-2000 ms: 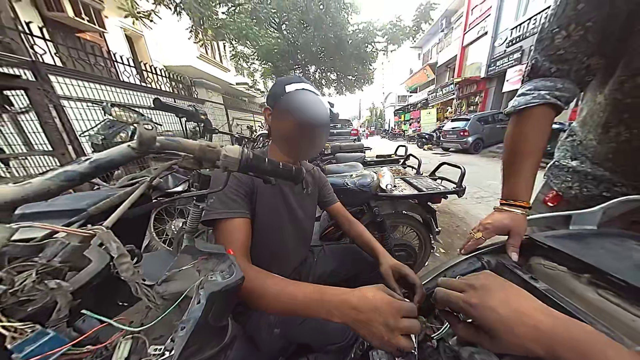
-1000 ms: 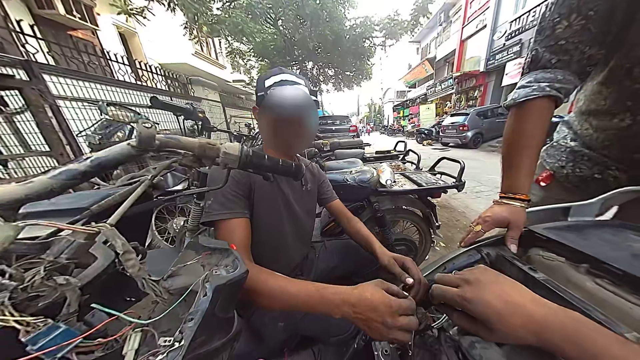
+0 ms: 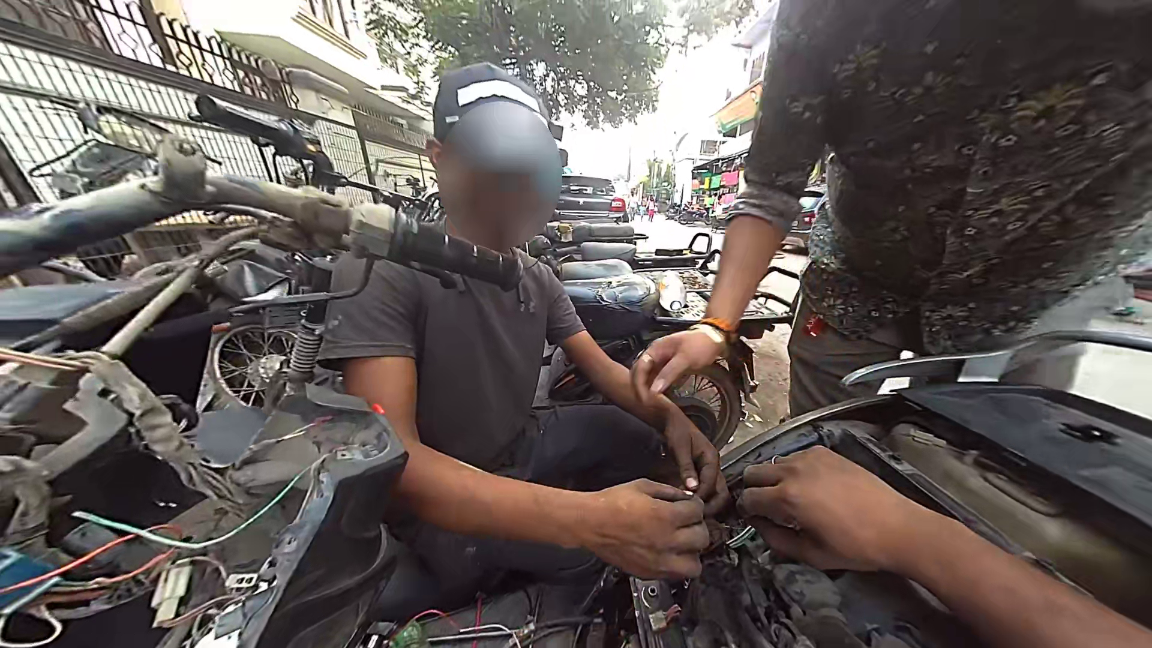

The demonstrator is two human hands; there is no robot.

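My right hand [image 3: 814, 508] reaches in from the lower right, its fingers bent over the open body of a two-wheeler, beside thin wires [image 3: 742, 537]. Its fingertips are partly hidden, so whether they grip anything cannot be made out. My left hand is out of view. Just left of it, a seated co-worker's two hands [image 3: 648, 529] pinch a small item too small to identify. Dark engine or frame parts [image 3: 783, 594] lie below the hands.
A standing person's hand [image 3: 670, 360] with bracelets hangs above the work. At left are a stripped motorcycle's handlebar grip [image 3: 454, 256], loose coloured wires [image 3: 207, 540] and a broken black plastic panel [image 3: 337, 504]. A dark seat [image 3: 1053, 441] is at right; parked motorcycles [image 3: 612, 288] stand behind.
The standing person's hand has lifted off the vehicle's edge and moved left, over the seated co-worker's forearm. That person's torso fills more of the right side. The view has shifted.
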